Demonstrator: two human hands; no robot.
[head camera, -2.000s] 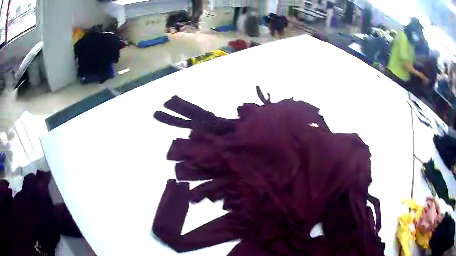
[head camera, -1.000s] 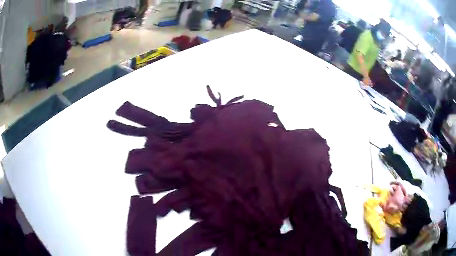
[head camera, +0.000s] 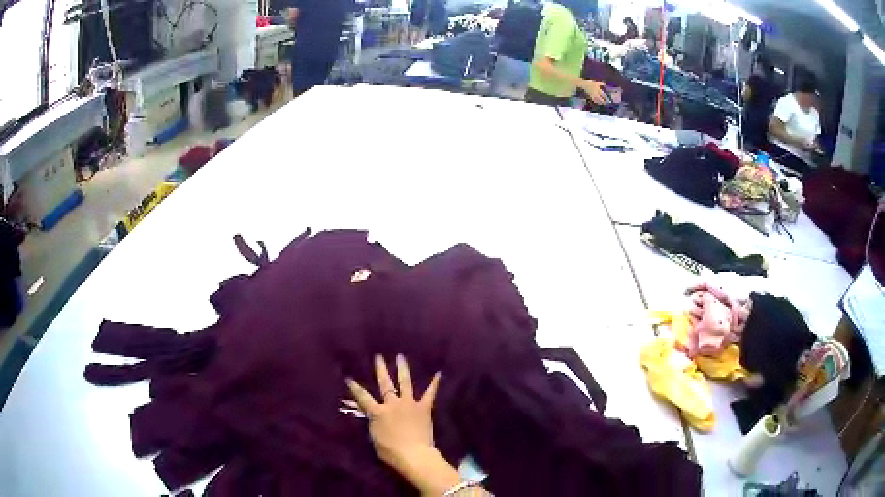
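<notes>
A pile of dark maroon tops (head camera: 291, 349) lies on the white worktable (head camera: 466, 165), with sleeves fanned out like strips at its left. My right hand (head camera: 403, 422) is on top of the pile near the bottom centre, palm down with its fingers spread and no tool visible in it. A small pale piece shows beside its leftmost finger; I cannot tell what it is. A small pale-gold spot, perhaps an ornament (head camera: 360, 276), shows higher on the pile. My left hand is out of the picture.
To the right lie a yellow, pink and black fabric bundle (head camera: 713, 325), a white thread cone (head camera: 755, 446), a dark green garment (head camera: 699, 243) and a black heap (head camera: 689, 173). A person in green (head camera: 558, 53) stands at the table's far side. Another person in white (head camera: 796, 121) is farther right.
My right hand has come into view onto the pile. The view has swung right, so the pile appears farther left and more of the clutter at right shows.
</notes>
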